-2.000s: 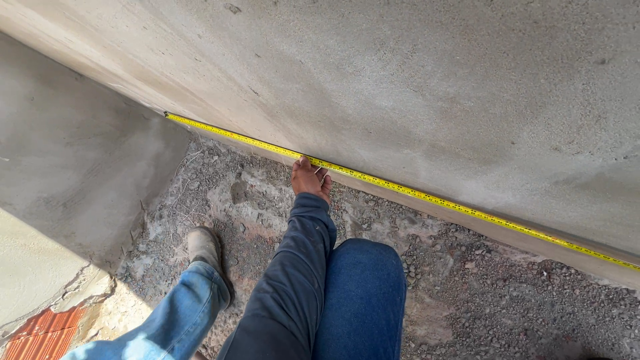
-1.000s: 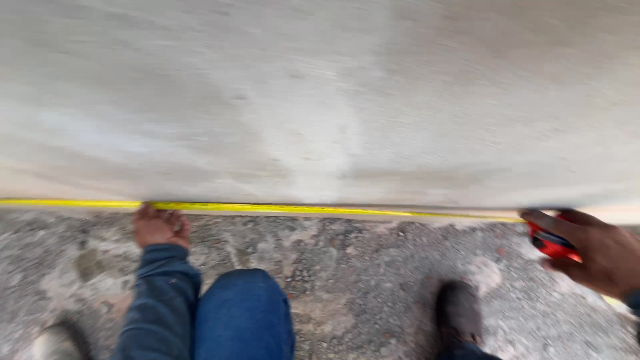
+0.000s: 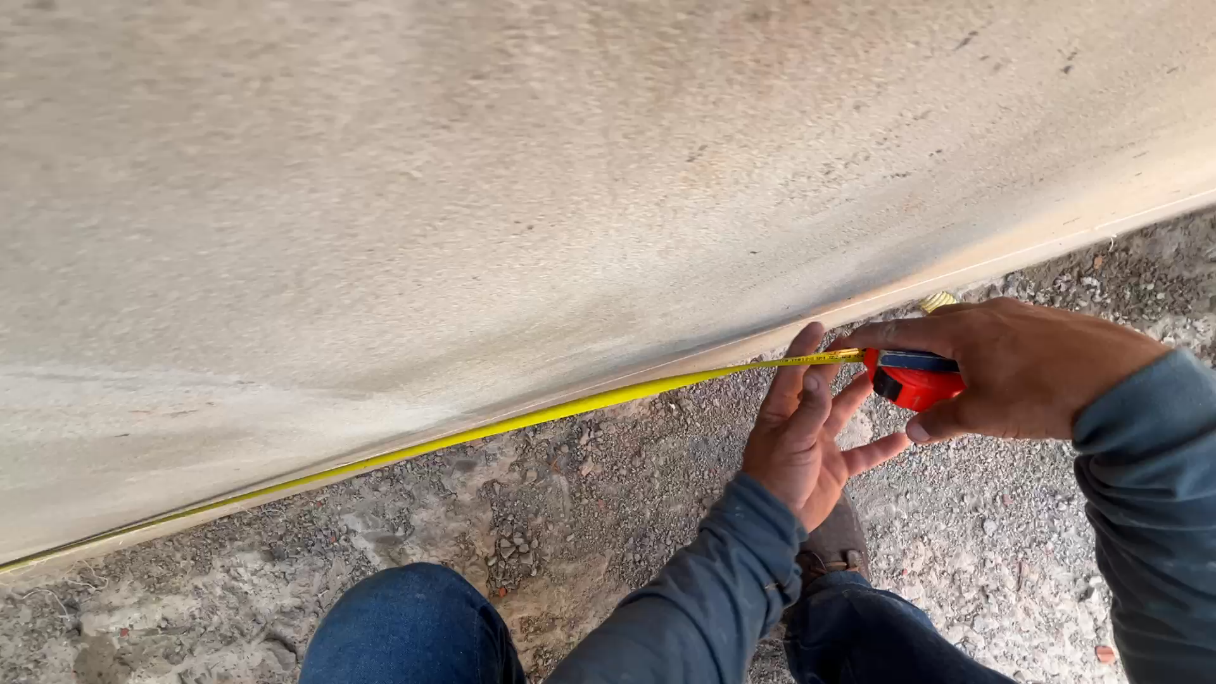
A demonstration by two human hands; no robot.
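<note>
A red and black tape measure case is gripped between the thumb and fingers of my right hand, at the right. From its mouth a yellow tape blade runs left along the base of the plastered wall and leaves the view at the lower left. Just left of the case, my left hand has its fingers spread, palm up, with the blade passing at its index finger and thumb. Whether those fingers pinch the blade is hard to tell.
Rough ground with gravel and rubble meets the wall along a narrow ledge. A pale ribbed piece, perhaps hose, lies behind my right hand. My bent knee and a brown boot are below.
My left hand was farther left along the blade, away from the case; now it is beside the case and my right hand. The view has swung to the right.
</note>
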